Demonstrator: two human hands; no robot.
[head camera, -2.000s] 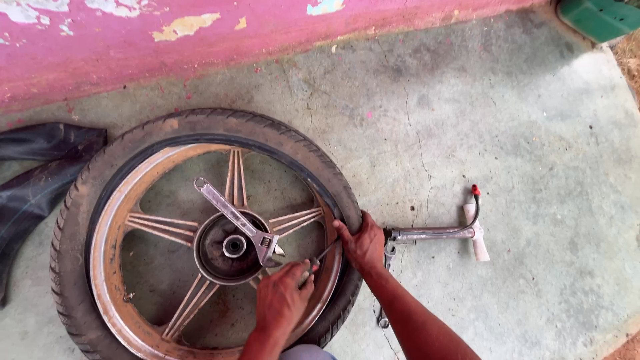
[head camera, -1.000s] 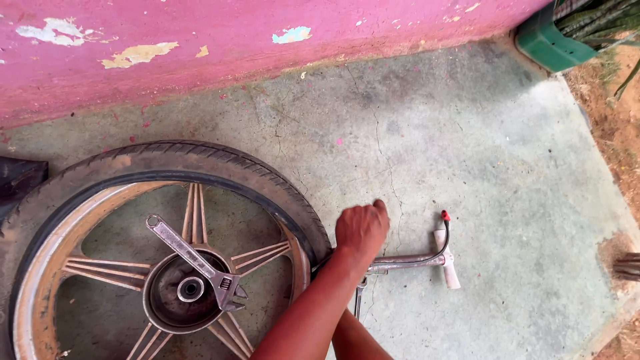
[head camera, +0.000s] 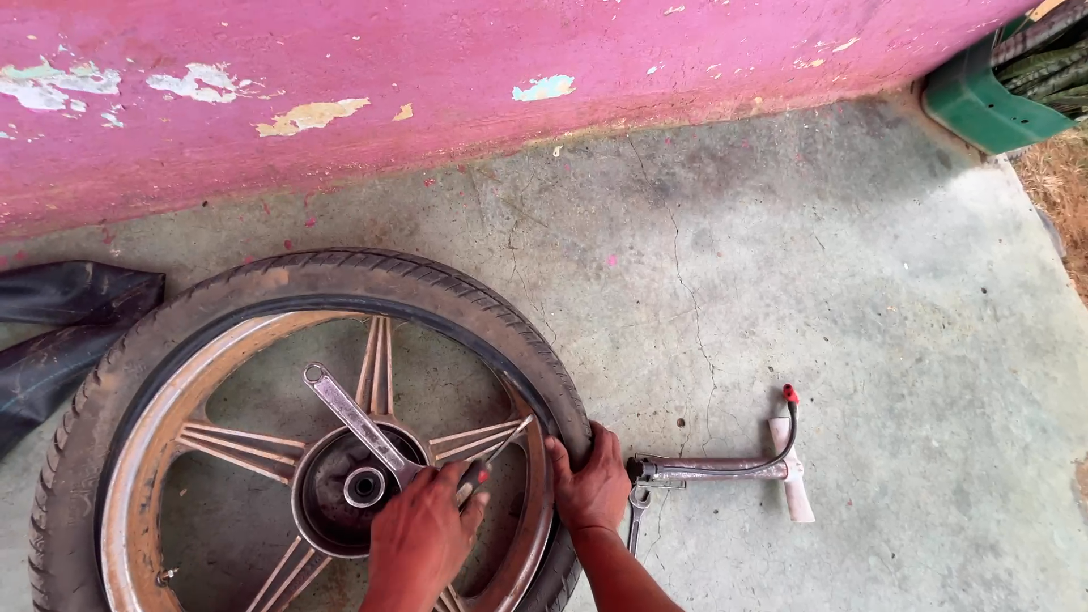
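My left hand (head camera: 425, 527) holds a screwdriver (head camera: 478, 480) with a dark and red handle; its metal shaft points up and right, the tip near the wheel's right rim. Under that hand, an adjustable wrench (head camera: 357, 421) lies across the hub, its jaw hidden. The spoked alloy wheel (head camera: 378, 365) lies flat, with the black tire (head camera: 340, 276) around its rim. My right hand (head camera: 591, 484) grips the tire's right side, thumb on the inner edge, fingers over the tread. A valve stem (head camera: 167, 576) shows at the rim's lower left.
A hand pump (head camera: 714, 468) with a black hose and a white handle lies on the concrete floor right of the tire, a wrench (head camera: 637, 510) beside its base. A black inner tube (head camera: 76, 297) lies at left. Behind stands a pink wall (head camera: 442, 76); a green planter (head camera: 977, 102) is at upper right.
One hand was raised over the floor right of the tire a second ago; now both hands are at the wheel. The left hand again covers the wrench jaw, which was in plain sight then.
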